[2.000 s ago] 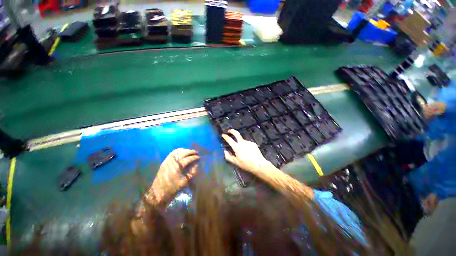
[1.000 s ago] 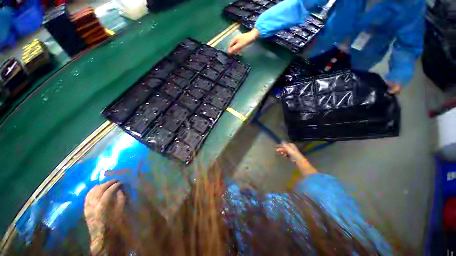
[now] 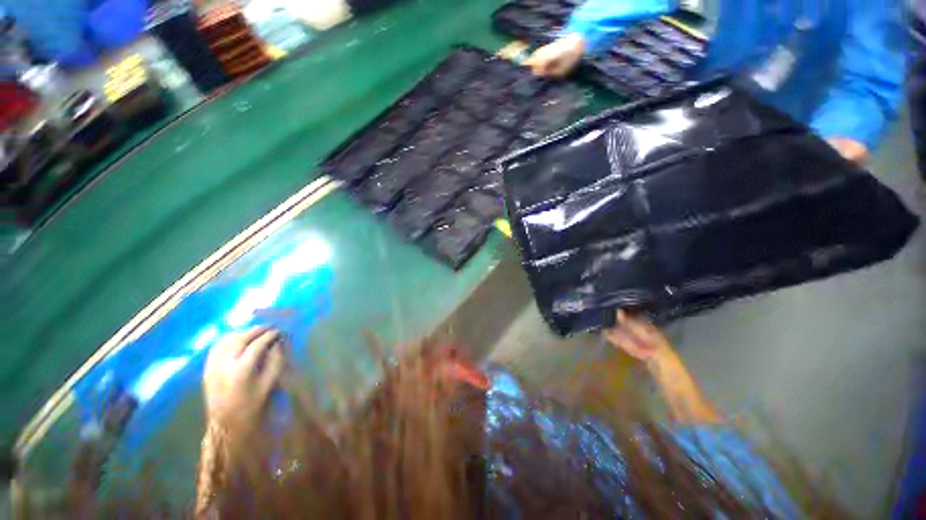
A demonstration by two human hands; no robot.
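Observation:
A glossy black blister tray (image 3: 711, 193), which looks empty, is held up over the floor at the right. My right hand (image 3: 638, 337) is at its lower edge, fingers behind the rim. Another person's hand holds its far right side. My left hand (image 3: 244, 368) rests over the blue film (image 3: 289, 274) with fingers curled; a dark thing shows under them, too blurred to name. A full black tray (image 3: 447, 142) lies on the green bench, its right part hidden behind the glossy tray.
A person in a blue smock (image 3: 782, 61) stands at the upper right, one hand (image 3: 558, 56) at the full tray's far corner. Another full tray (image 3: 650, 61) lies beyond. A dark part (image 3: 117, 411) lies on the film at lower left. Stacks (image 3: 232, 43) stand along the back.
The glossy tray has come nearer and my right hand now touches its lower edge. The view has shifted, and the full tray appears farther up and right. My left hand stays over the film.

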